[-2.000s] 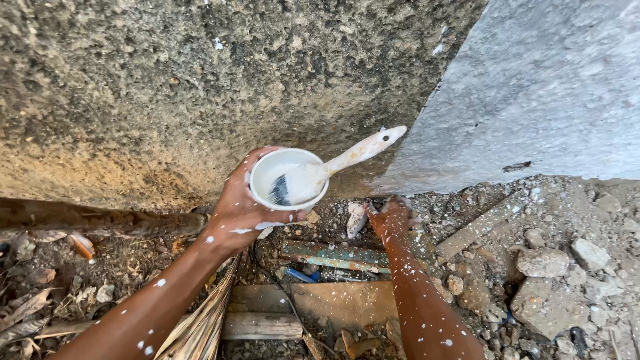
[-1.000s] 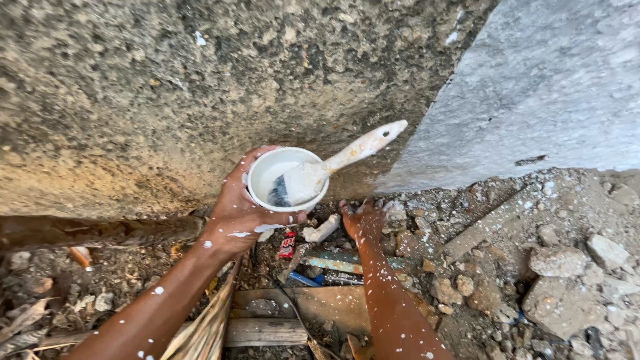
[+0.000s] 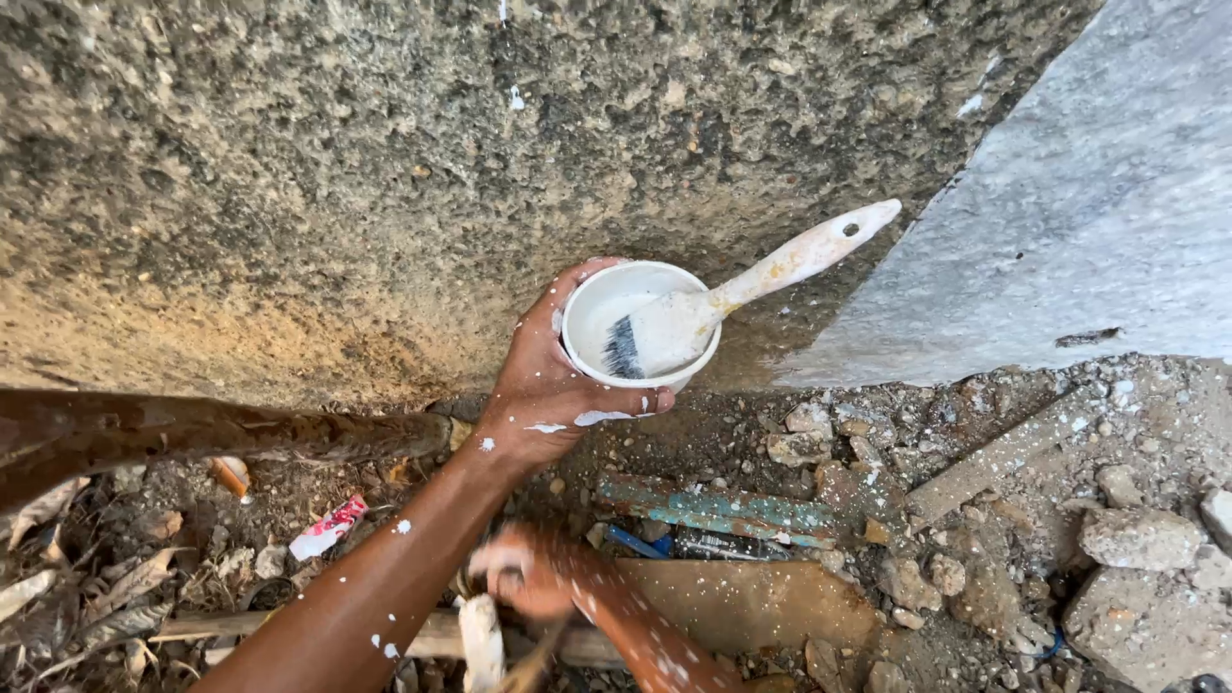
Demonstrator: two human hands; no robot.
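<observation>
A white plastic cup (image 3: 602, 308) of white paint is in my left hand (image 3: 549, 380), fingers wrapped around its side. A paintbrush (image 3: 789, 258) leans in it, bristles inside, its paint-smeared handle sticking out to the upper right. My right hand (image 3: 529, 573), blurred, is low over the debris, below my left wrist; whether it holds anything is unclear. Just below its fingers lies a pale elongated piece (image 3: 481, 640). Behind the cup rises a rough concrete wall (image 3: 385, 192), with a white-painted part (image 3: 1088, 212) at the right.
Along the wall's foot lie rubble stones (image 3: 1141, 537), a paint-flecked wooden strip (image 3: 1006, 457), a blue-green strip (image 3: 717, 508) and a flat brown board (image 3: 751, 602). At the left are a brown pipe or trunk (image 3: 221, 428), dry leaves (image 3: 135, 582) and a red-and-white wrapper (image 3: 329, 527).
My right hand has moved from the wall's foot down and left across the debris. The red-and-white wrapper, seen near the cup a second ago, now lies left of my left forearm.
</observation>
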